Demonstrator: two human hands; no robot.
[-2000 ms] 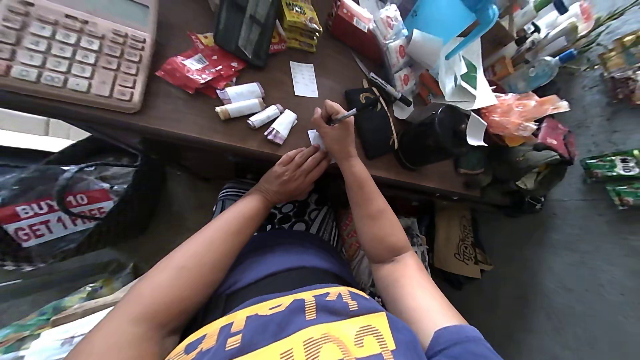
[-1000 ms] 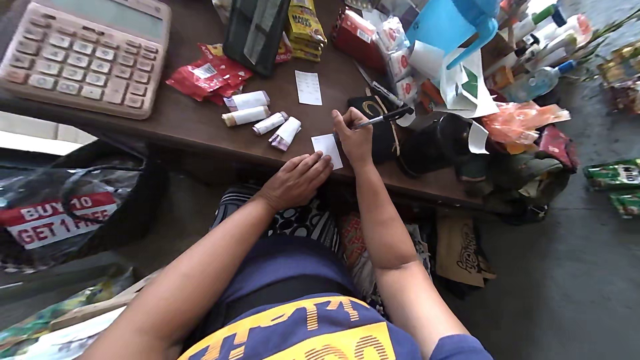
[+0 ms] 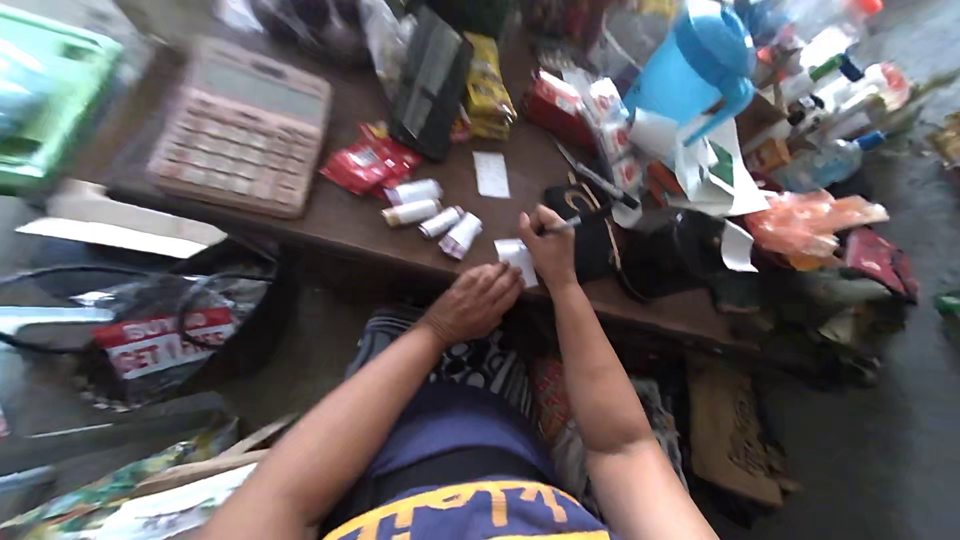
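Note:
My right hand [image 3: 549, 244] grips a dark pen [image 3: 574, 223] over a small white paper slip [image 3: 516, 256] at the near edge of the brown table [image 3: 360, 232]. On the slip's lower left lie the fingers of my left hand [image 3: 476, 300], flat and holding nothing up. A second white slip [image 3: 491, 175] with writing rests just beyond. Left of the slips are several small rolls wrapped in paper [image 3: 412, 213]. The pen tip is too blurred to tell whether it touches the paper.
A pink calculator [image 3: 244, 135], red packets [image 3: 369, 160] and a black case [image 3: 431, 82] stand to the left. Yellow packets [image 3: 487, 90] lie behind. On the right are a black pouch [image 3: 585, 240], a blue pitcher [image 3: 690, 64] and an orange plastic bag [image 3: 810, 221]. A black basket [image 3: 255, 330] is below left.
My right hand, pen still in it, has come down closer to the slip than one second ago. The slip shows more than two seconds ago, when my hands mostly covered it.

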